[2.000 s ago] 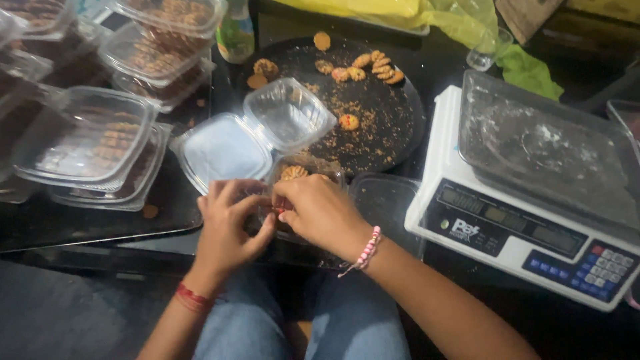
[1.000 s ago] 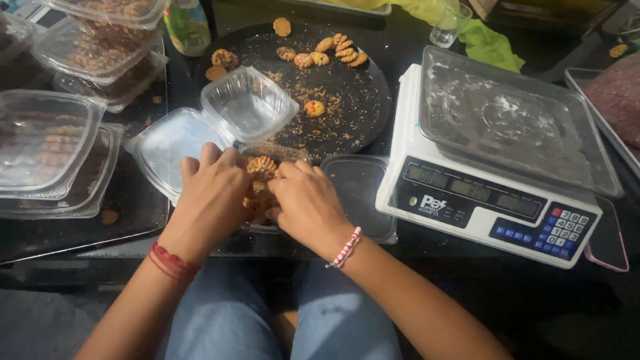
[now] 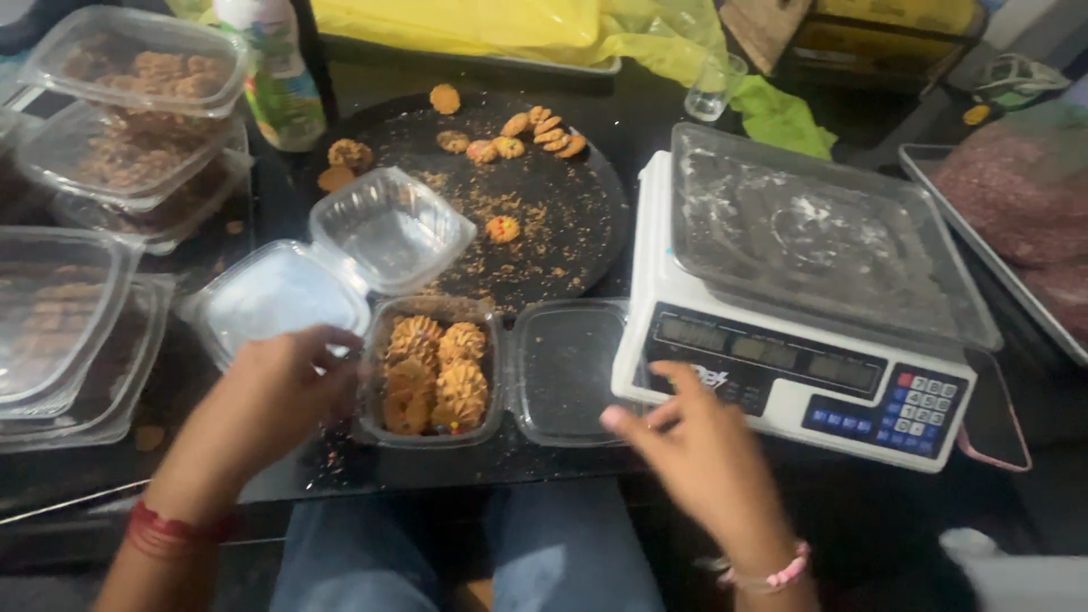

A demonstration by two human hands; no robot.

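Note:
A clear plastic clamshell container (image 3: 433, 433) stands at the table's front edge with piped cookies (image 3: 461, 387) in it; its lid (image 3: 571, 374) lies folded out to the right. My left hand (image 3: 293, 399) is just left of the container, fingers curled and blurred, no item visible in them. Over the lid's right edge, by the digital scale (image 3: 790, 340), my right hand (image 3: 693, 450) has its fingers apart and holds nothing. Behind my left hand an empty clamshell (image 3: 285, 293) lies open, its other half (image 3: 387, 234) tilted over the round black tray (image 3: 595, 212).
Filled clear containers (image 3: 136, 161) are stacked at the left, with more (image 3: 59, 340) nearer. A bottle (image 3: 276, 76) stands behind. Loose cookies (image 3: 510, 146) and crumbs lie on the round tray. A small clear cup (image 3: 712, 89) is behind the scale; a metal tray (image 3: 994, 246) lies right.
Both hands were together at the container of cookies; they have moved apart, the right one toward the scale, the left one to the left. The cookies now show uncovered.

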